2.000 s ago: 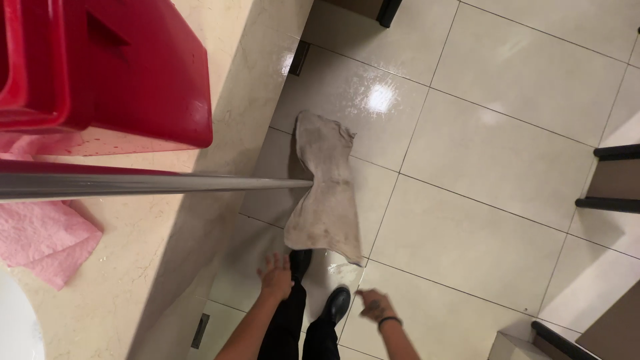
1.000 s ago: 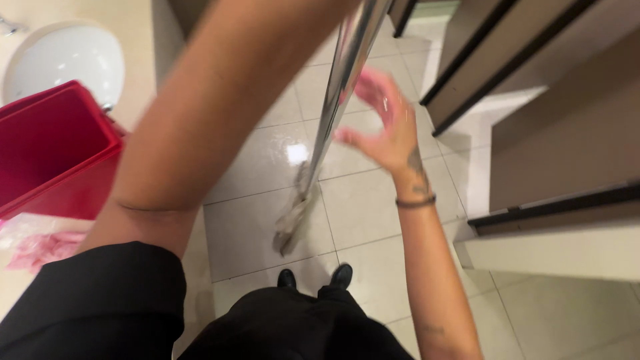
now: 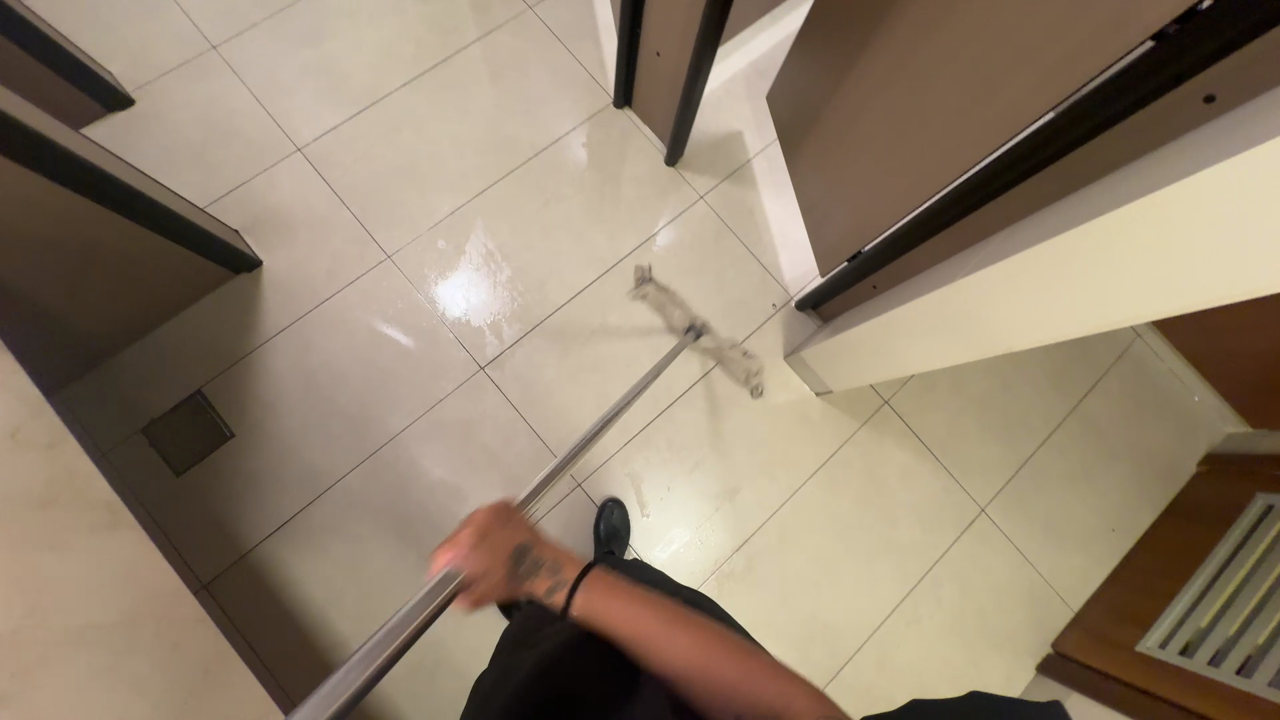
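My right hand, with a black band at the wrist, is closed around a metal pole that slants from the bottom left up to the right. At the pole's far end a greyish cloth-covered mop head lies across the tiled floor, close to the foot of a pale partition; it is somewhat blurred. One black shoe shows below the pole, and the other is mostly hidden behind my hand and dark clothing. My left hand is out of the frame.
Wet, shiny patches mark the floor tiles. A square floor drain lies at the left near a pale counter. Brown panels stand at the left and upper right. A wooden door with a slatted metal vent is at the lower right.
The view has swung away from the red bin and basin. My right hand, apart from the pole one second ago, now grips it. My left arm has left the view.
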